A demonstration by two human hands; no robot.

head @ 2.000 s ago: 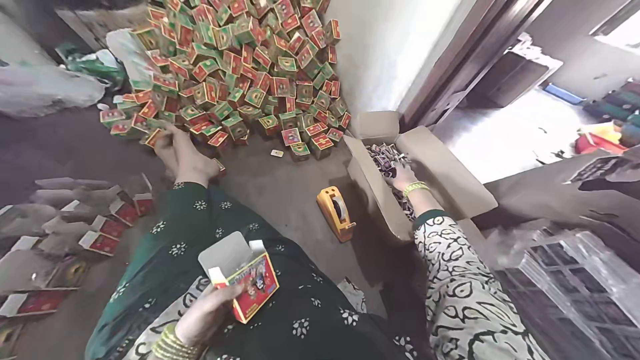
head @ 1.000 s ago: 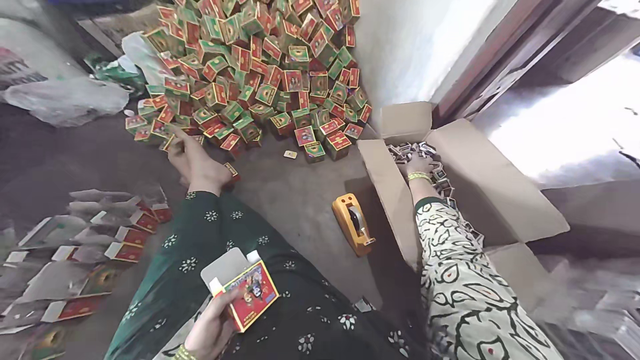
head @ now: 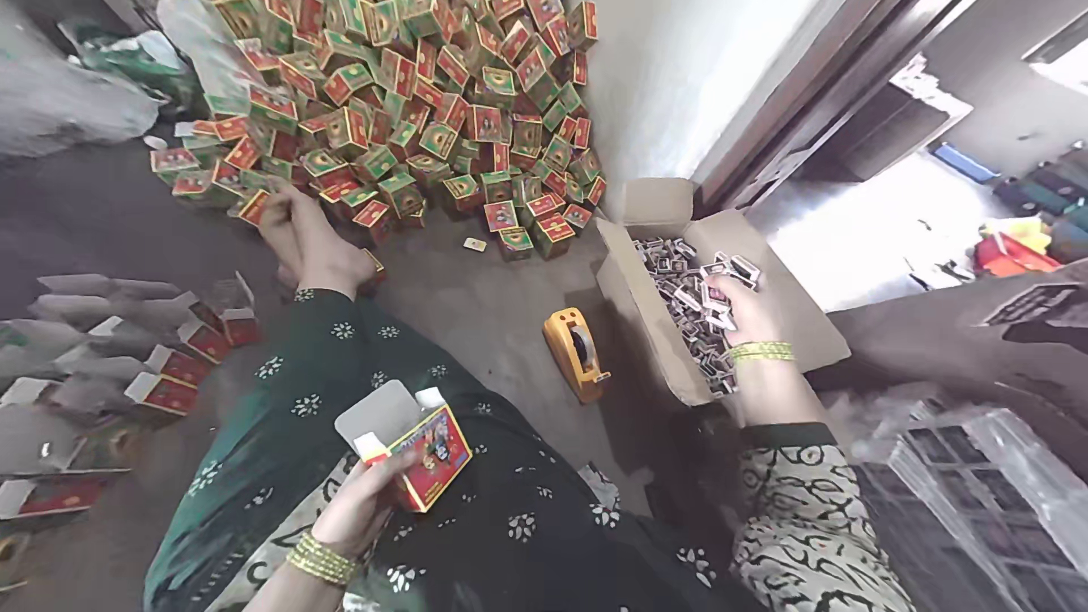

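Note:
My left hand [head: 370,497] holds a small red and yellow printed carton [head: 435,455] above my lap, its top flaps standing up. The carton's inside is hidden from view. Over an open cardboard box [head: 650,319] on the right, my right hand [head: 748,310] grips several small matchbox-like packets [head: 722,276]. More such packets [head: 680,293] lie loose inside that box, just under the hand. Between my leg and the box, a yellow tape dispenser [head: 576,353] stands on the floor.
A large heap of red and green printed cartons [head: 442,140] lies ahead by the wall. Open-flapped cartons [head: 174,378] stand at the left. Plastic-wrapped dark packs [head: 977,493] sit at the lower right. A small packet [head: 474,245] lies on the floor.
My right hand has come up from among the loose packets, with some now showing in its fingers. My left hand still holds the open carton over my lap.

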